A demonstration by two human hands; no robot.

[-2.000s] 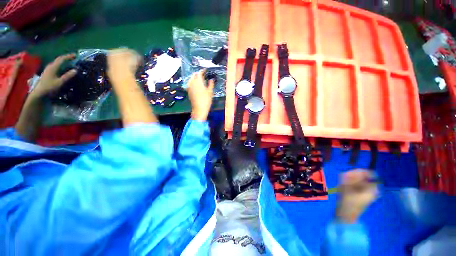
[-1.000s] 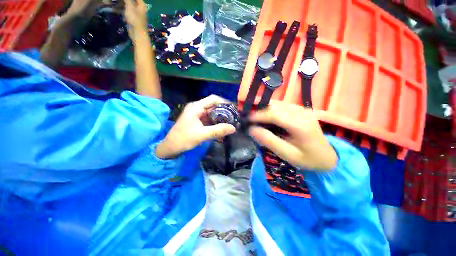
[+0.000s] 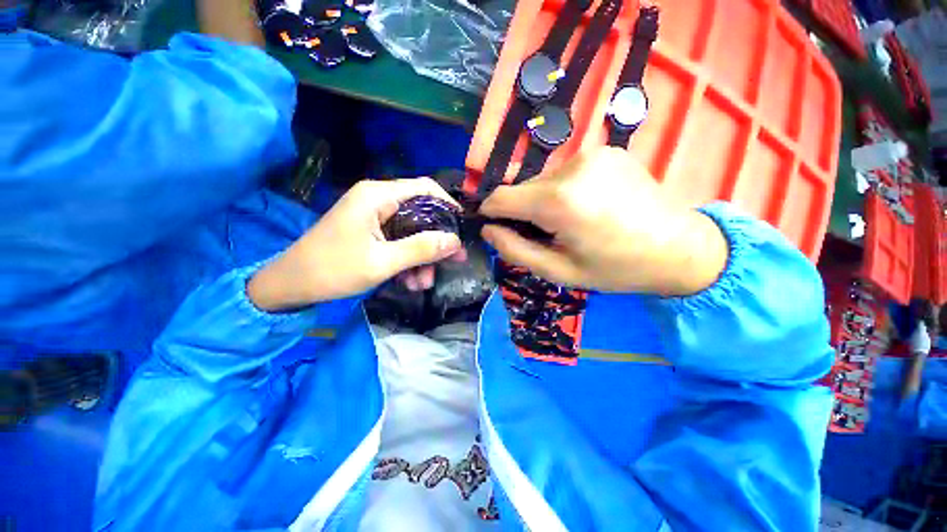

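Note:
My left hand (image 3: pixel 358 241) holds a round dark watch head (image 3: pixel 423 216) between thumb and fingers, just left of centre. My right hand (image 3: pixel 602 229) pinches a black strap (image 3: pixel 475 208) at the edge of the watch head; the fingertips hide most of the strap and the joint. Three watches with black straps lie on the orange-red tray (image 3: pixel 774 114): two dark-faced ones side by side (image 3: pixel 539 78) with small yellow tabs, and one with a pale face (image 3: pixel 627 106) to their right.
Loose watch heads (image 3: pixel 326 42) and a clear plastic bag (image 3: pixel 441 42) lie on the green bench. A lower tray (image 3: pixel 542 317) packed with dark parts is below my right wrist. A neighbour's blue sleeve (image 3: pixel 135 135) is at left. More red trays (image 3: pixel 891 229) stand at right.
My left hand has come from the bench parts and my right hand from lower right to meet in front of me, on the watch head and strap. The view has shifted since.

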